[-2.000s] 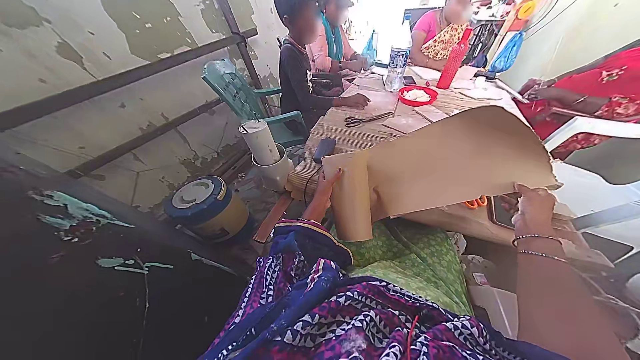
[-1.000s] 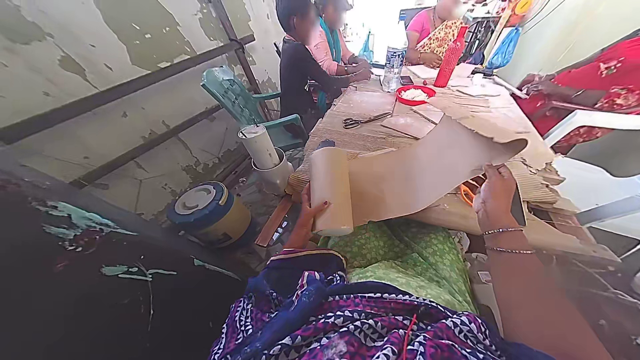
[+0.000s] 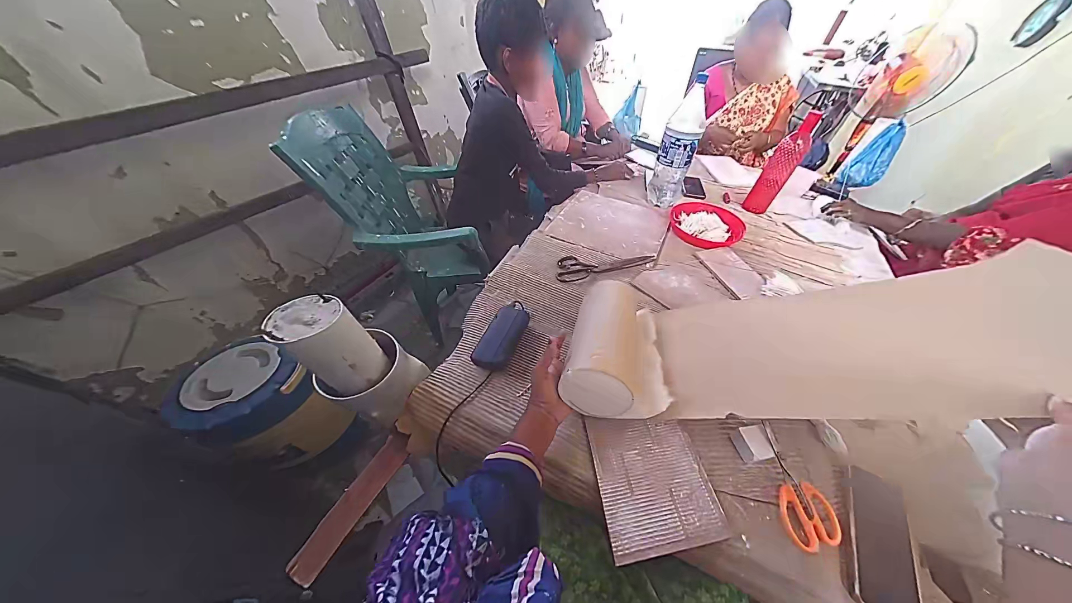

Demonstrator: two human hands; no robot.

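My left hand (image 3: 550,389) rests against the left side of a cylinder (image 3: 605,356) wrapped in tan paper, its fingers spread along it. From the cylinder a long tan paper sheet (image 3: 846,339) stretches to the right over the table. At the right edge my right hand (image 3: 1034,469), blurred and partly cut off, grips the sheet's lower right edge. Below the sheet lie orange-handled scissors (image 3: 809,515) and a ribbed cardboard piece (image 3: 657,494). A dark blue case (image 3: 501,335) with a cord lies left of the cylinder.
Metal scissors (image 3: 605,266), a red bowl (image 3: 708,224) with white pieces, a plastic bottle (image 3: 674,155) and a red bottle (image 3: 783,163) stand or lie farther back. Several people sit around the table. At left are a green chair (image 3: 377,201), white cylinders (image 3: 335,347) and a blue-lidded cooler (image 3: 243,402).
The cylinder, at my lap's edge a second ago, is now over the table. The paper sheet is drawn out wider to the right, with my right hand at the view's edge.
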